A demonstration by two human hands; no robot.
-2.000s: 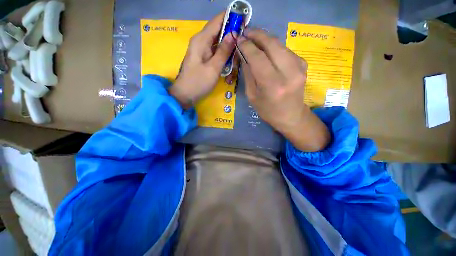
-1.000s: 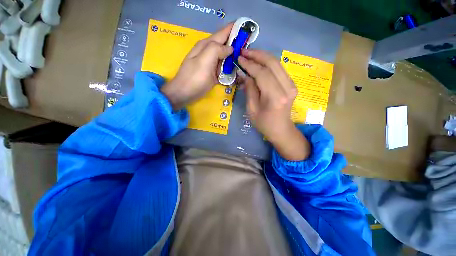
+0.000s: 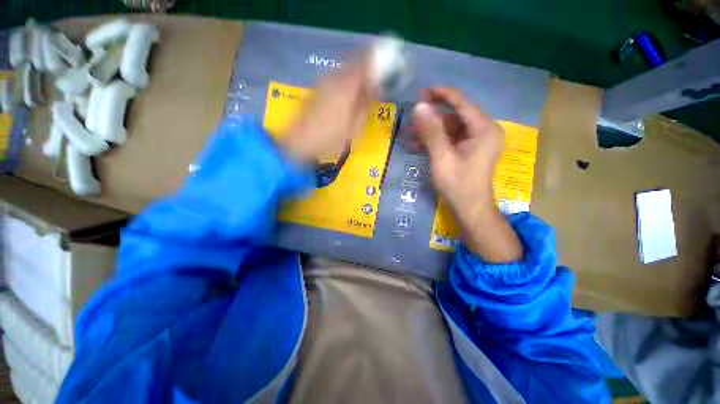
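Note:
My left hand (image 3: 335, 114) is blurred and holds the white housing shell (image 3: 389, 63) near the top of the mat. The shell is blurred too, and its blue cell does not show. My right hand (image 3: 460, 150) is to the right of the shell, apart from it, with fingers curled and slightly spread; I see nothing in it. The grey and yellow printed carton sheet (image 3: 316, 225) lies under both hands.
Empty white housings (image 3: 110, 110) are heaped at the left on brown cardboard. An open carton (image 3: 83, 276) stands at lower left. A white card (image 3: 656, 226), a grey metal bracket (image 3: 671, 87) and a person's grey sleeve (image 3: 655, 351) are at the right. A blue cell (image 3: 649, 49) lies on the green belt (image 3: 489, 31).
My right hand has come away from the housing. My left hand has tilted the shell so its blue inside no longer shows. The view has shifted, showing more of the green belt.

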